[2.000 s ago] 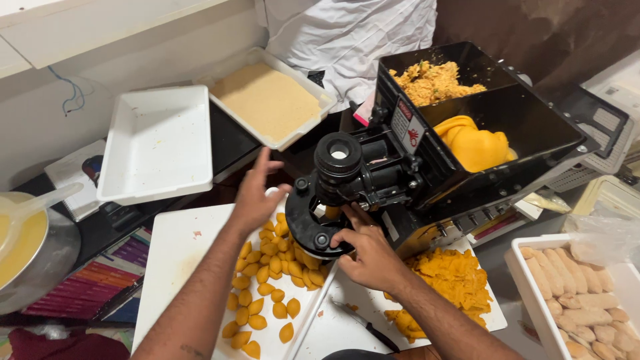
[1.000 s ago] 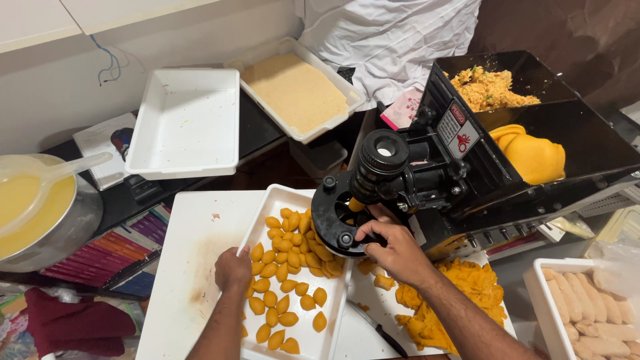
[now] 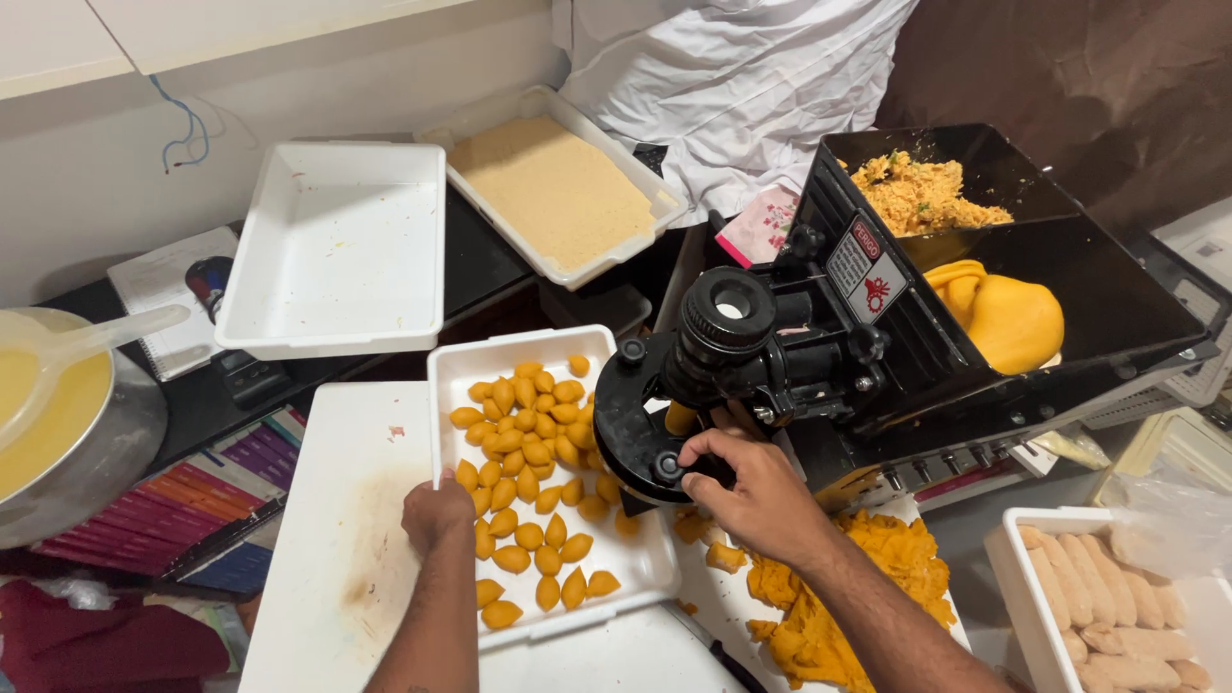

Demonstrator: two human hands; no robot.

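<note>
My left hand (image 3: 440, 515) grips the left rim of a white plastic tray (image 3: 577, 337) that holds many teardrop-shaped orange dough pieces (image 3: 532, 452). The tray lies partly under the round black forming head (image 3: 640, 414) of a food-forming machine. My right hand (image 3: 746, 481) is at the front of that head, thumb and index finger by a black knob (image 3: 668, 468); the other fingers are partly hidden beneath the nozzle (image 3: 727, 313). Orange dough shows below the nozzle. Behind, the black hopper (image 3: 1107, 279) holds shredded filling (image 3: 919, 192) and smooth orange dough (image 3: 1011, 318).
Crumbled orange dough (image 3: 866, 597) and a knife (image 3: 717, 650) lie beside the tray. Behind stand a white tray (image 3: 351, 250) and a tray of crumbs (image 3: 553, 188). A metal pot (image 3: 115, 462) with yellow liquid is left; a tub of breaded rolls (image 3: 1011, 549) is right.
My left hand, earlier raised beside the forming head, has moved down to the tray's left rim. The tray of pieces now shows more to the left of the head. My right hand stays by the knob.
</note>
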